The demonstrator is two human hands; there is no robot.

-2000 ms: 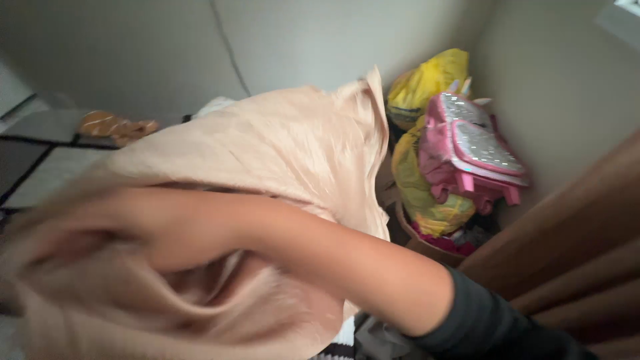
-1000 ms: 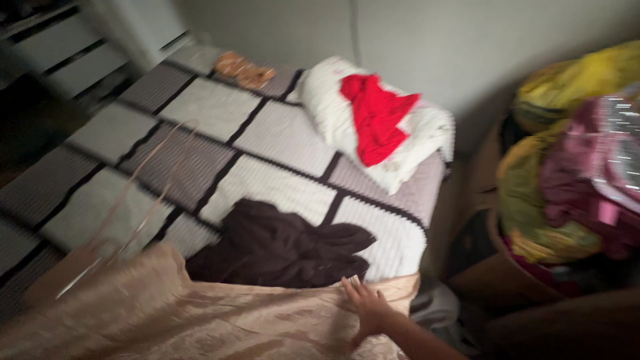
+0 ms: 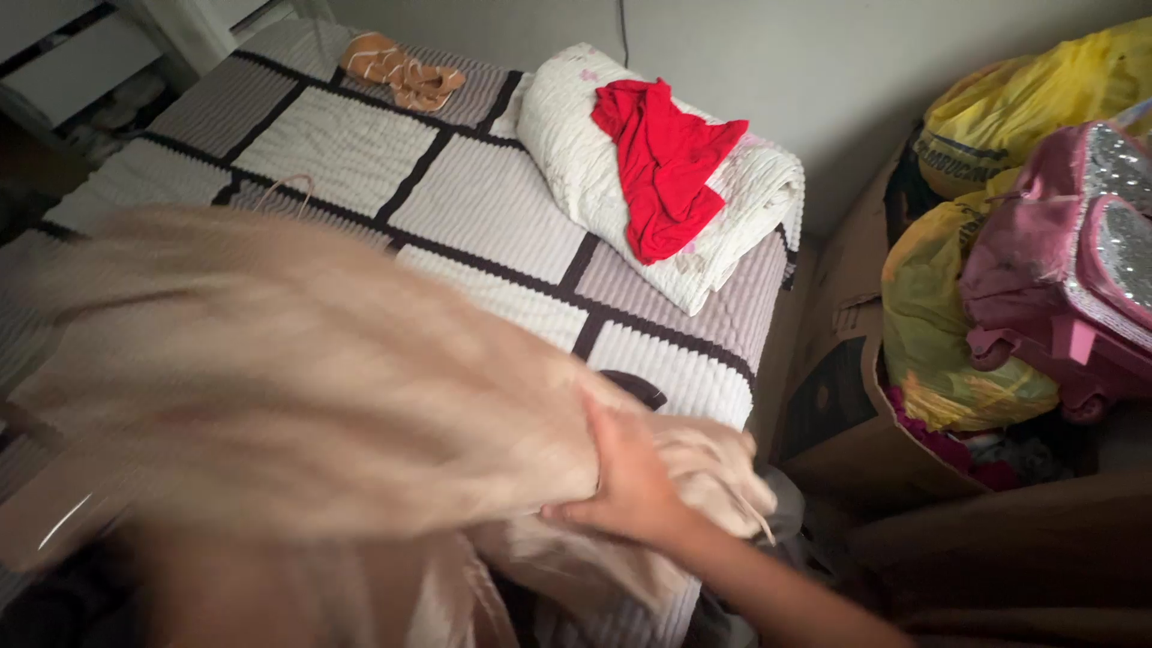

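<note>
My right hand [image 3: 621, 472] grips a beige, satiny cloth [image 3: 324, 387] near its right end, at the near edge of the bed. Motion blurs the cloth, which billows across the lower left over the patchwork bedspread [image 3: 490, 198]. My left hand cannot be seen. Part of a dark garment [image 3: 633, 387] shows just past the cloth. Farther back, a red garment [image 3: 661, 171] lies on a folded white quilt [image 3: 567, 162]. A crumpled orange-brown cloth [image 3: 400, 72] rests near the bed's far edge.
Right of the bed stands an open cardboard box [image 3: 909, 459] with fabric in it. Yellow plastic bags [image 3: 954, 315] and a pink sequined backpack [image 3: 1017, 261] are piled there. A grey wall [image 3: 774, 63] rises behind the bed. White drawers [image 3: 85, 67] are at the far left.
The beige cloth, spread low along the near edge a second ago, now billows over the bed and covers most of the dark garment. My right hand has gone from spread fingers to a grip on it.
</note>
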